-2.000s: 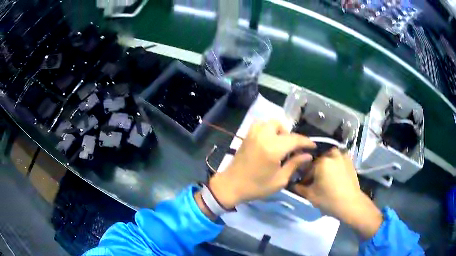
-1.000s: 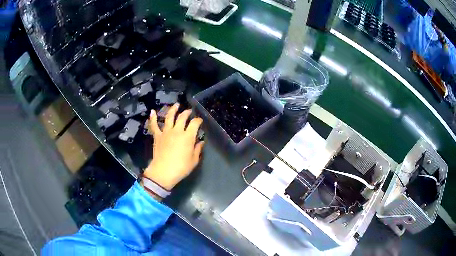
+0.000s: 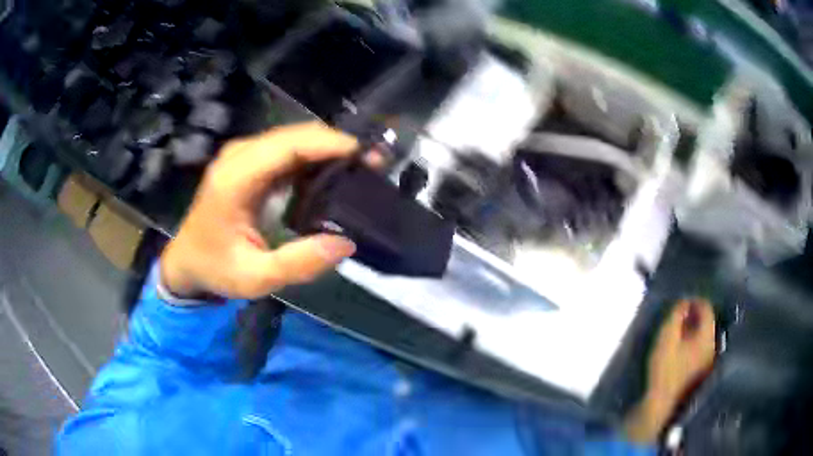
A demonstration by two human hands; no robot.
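The frame is blurred. My left hand grips a black plastic module between thumb and fingers. It holds the module above the left part of the white work sheet. To the right of the module, the open white housing stands on the sheet, with a pale strip across its dark interior. My right hand is low at the right, beyond the sheet's right end, small and blurred. Something dark is by its fingers, but I cannot tell whether it holds anything.
Loose black and grey-faced parts are heaped at the upper left. A dark screw tray is behind my left hand. A second white housing is at the right, near the green conveyor. Brown cardboard is below the bench's left edge.
My left hand has moved from the heap towards the sheet and now holds a black module. My right hand has come into view at the lower right. The camera view has shifted.
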